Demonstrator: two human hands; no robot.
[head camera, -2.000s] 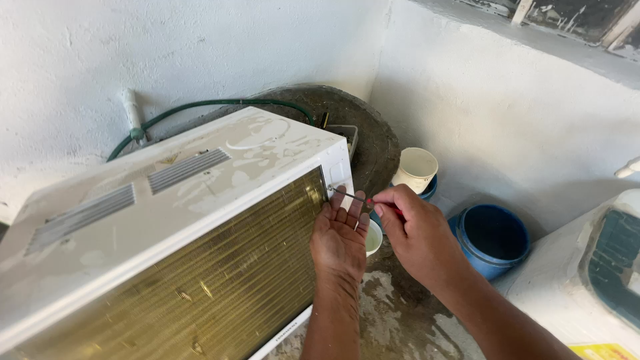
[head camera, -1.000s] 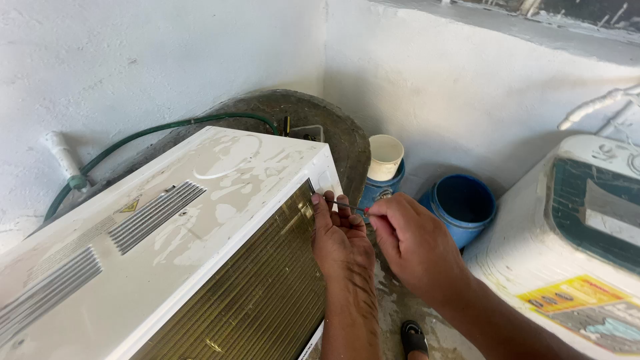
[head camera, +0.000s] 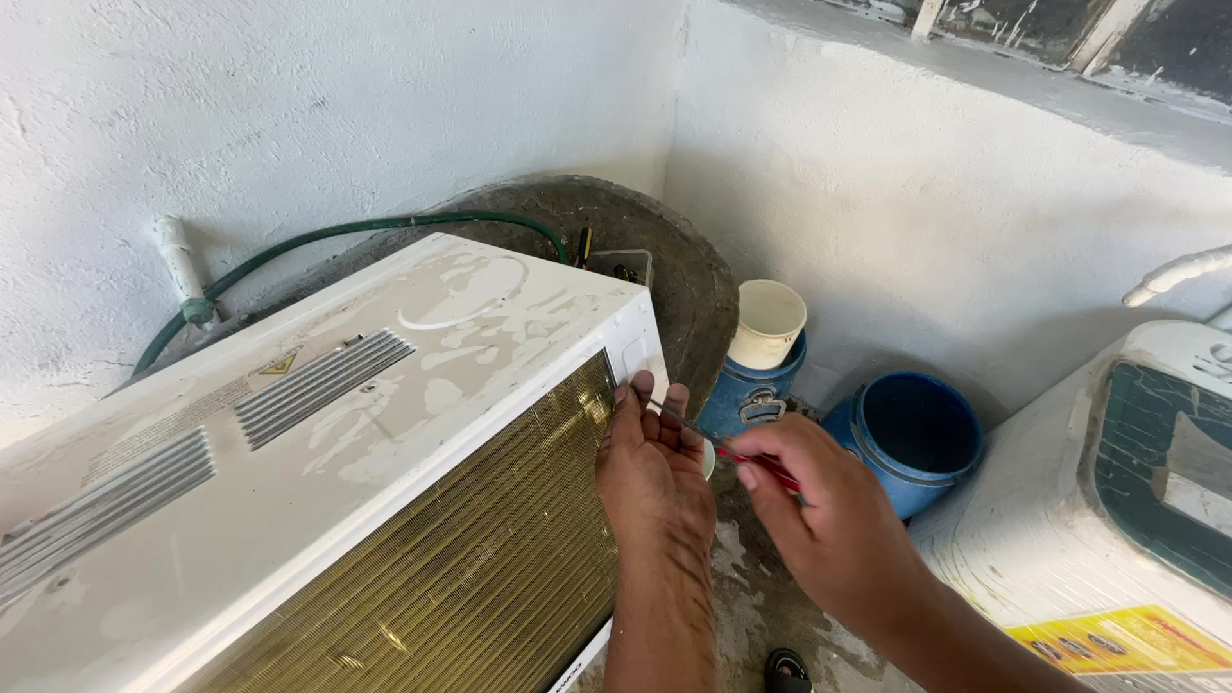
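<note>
A white window-type air conditioner (head camera: 385, 385), its top wet or stained, fills the left with its gold finned coil (head camera: 462, 529) facing me. My right hand (head camera: 818, 510) grips the red handle of a screwdriver (head camera: 698, 431), whose metal shaft points left toward the casing's near right corner. My left hand (head camera: 659, 452) is palm up beside that corner, its fingers curled around the shaft near the tip. The tip itself is hidden behind these fingers.
Behind the unit are a round concrete slab (head camera: 703, 289), a green hose (head camera: 385, 223) and a clear plastic container (head camera: 621, 258) with tools. Rightward stand a cream bucket (head camera: 770, 313) over a blue container (head camera: 741, 399), an open blue drum (head camera: 910, 433) and a white washing machine (head camera: 1039, 481).
Both hands stay at the casing's corner with the screwdriver between them. My left fingers, more outstretched two seconds ago, are now curled closer around the shaft. The view has shifted.
</note>
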